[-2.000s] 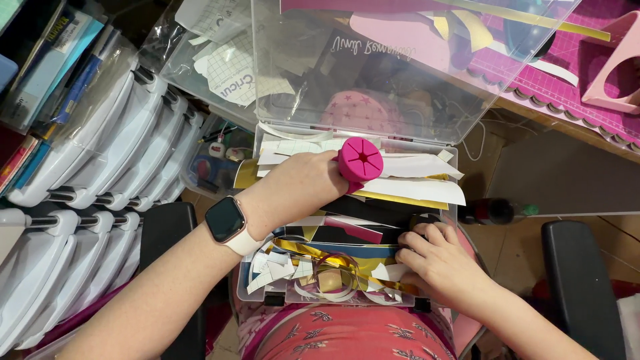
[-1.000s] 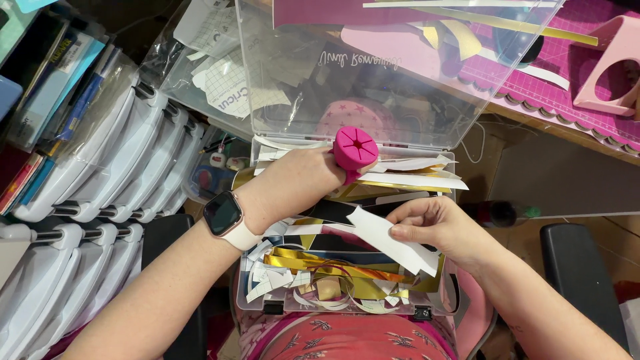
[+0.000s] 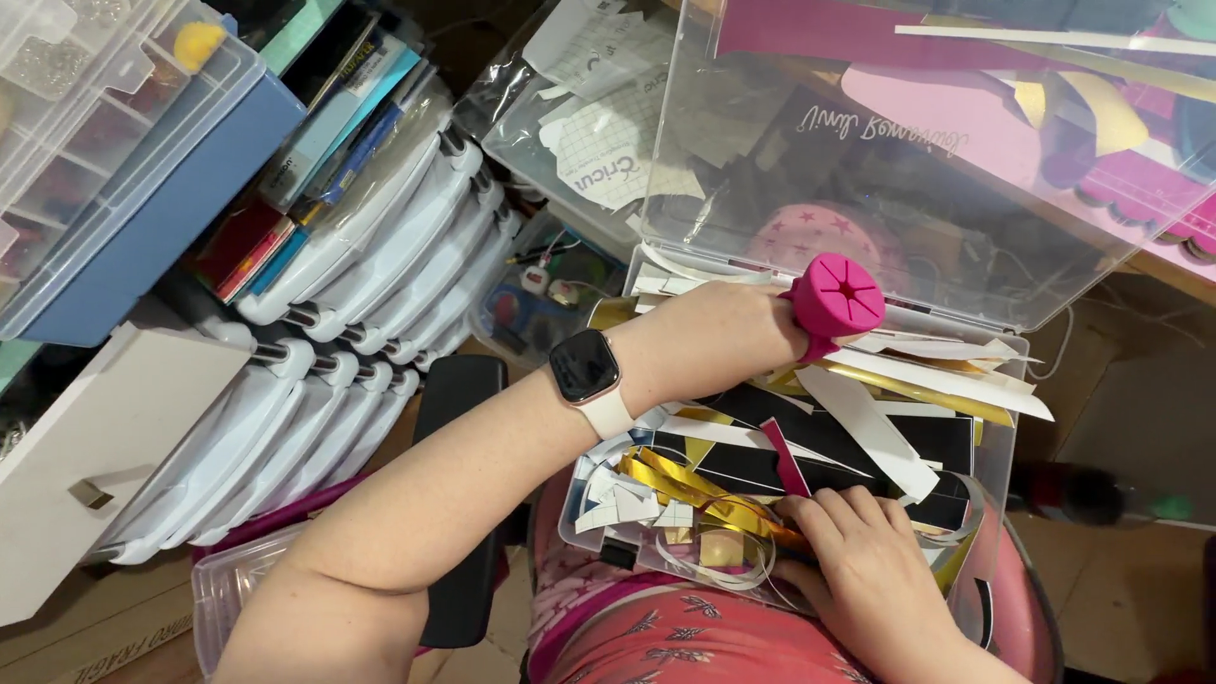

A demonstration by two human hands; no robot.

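Observation:
A clear plastic case (image 3: 999, 456) lies open on my lap, filled with vinyl scraps. My left hand (image 3: 731, 328), with a watch at the wrist, reaches over its hinge side; a pink silicone scrap collector (image 3: 841, 296) sits on that hand, whose fingers are hidden behind it. My right hand (image 3: 855, 541) is at the case's near edge, fingers bent at the gold vinyl strips (image 3: 703, 489); its fingertips are partly hidden. A white strip (image 3: 869, 427) lies over black vinyl sheets (image 3: 836, 427), beside a narrow magenta piece (image 3: 787, 456). Small white scraps (image 3: 617, 499) fill the near left corner.
The raised clear lid (image 3: 883, 180) leans toward a table with pink material. White drawers (image 3: 380, 228) and a blue-based compartment organizer (image 3: 142, 209) stand left. A bin of backing sheets (image 3: 608, 142) is behind the case. A black armrest (image 3: 465, 494) stands beside my left forearm.
My right hand has let go of the white strip it held one second ago and moved down to the gold strips. The strip now lies across the black sheets. The view has shifted.

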